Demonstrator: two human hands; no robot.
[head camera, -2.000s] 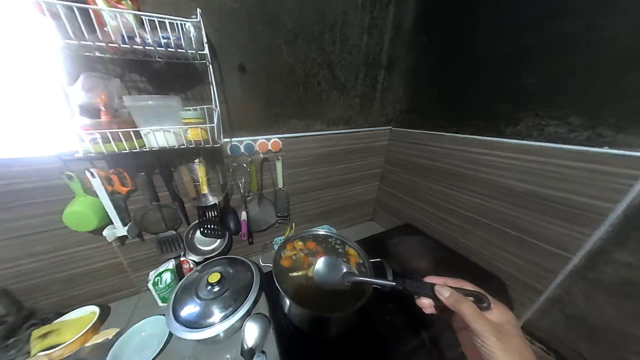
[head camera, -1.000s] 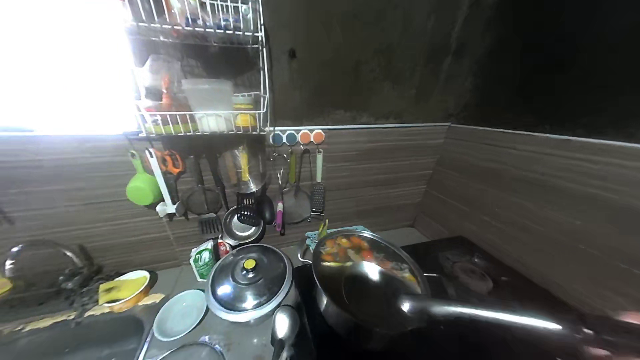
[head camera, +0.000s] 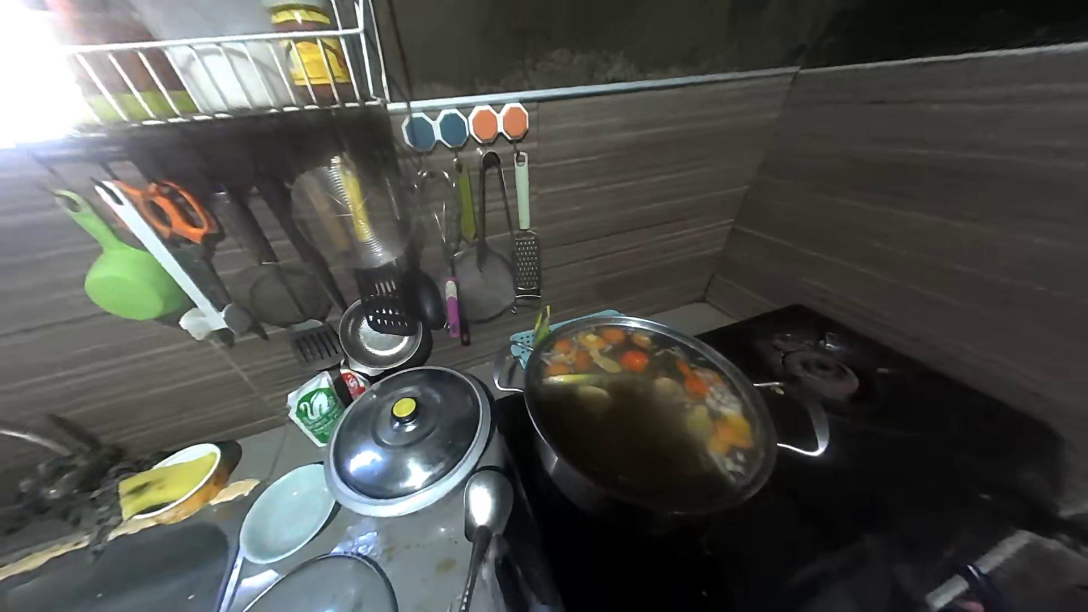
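A steel pot (head camera: 650, 416) of soup with carrot pieces, other vegetables and brown broth stands on the black glass stove. No ladle rests in it. At the lower right edge lies a blurred grey object with a pale edge (head camera: 982, 569). Beside it is a small skin-toned sliver, perhaps part of my right hand (head camera: 969, 605); whether it grips anything is hidden. My left hand is out of the frame. Left of the soup pot, a lidded pot (head camera: 408, 442) with a yellow-topped knob sits on the counter, and a large metal spoon (head camera: 487, 506) lies in front of it.
A free burner (head camera: 820, 374) is right of the soup pot. Utensils, including a grater (head camera: 527, 263) and a green dipper (head camera: 132, 280), hang on the wall below a wire rack (head camera: 221, 42). A pale green plate (head camera: 287, 514) and a bowl with a yellow sponge (head camera: 170, 484) stand near the sink.
The ladle, earlier in my right hand over the soup pot, has left the pot and is no longer seen. My right hand has moved almost out of view. The view has moved closer.
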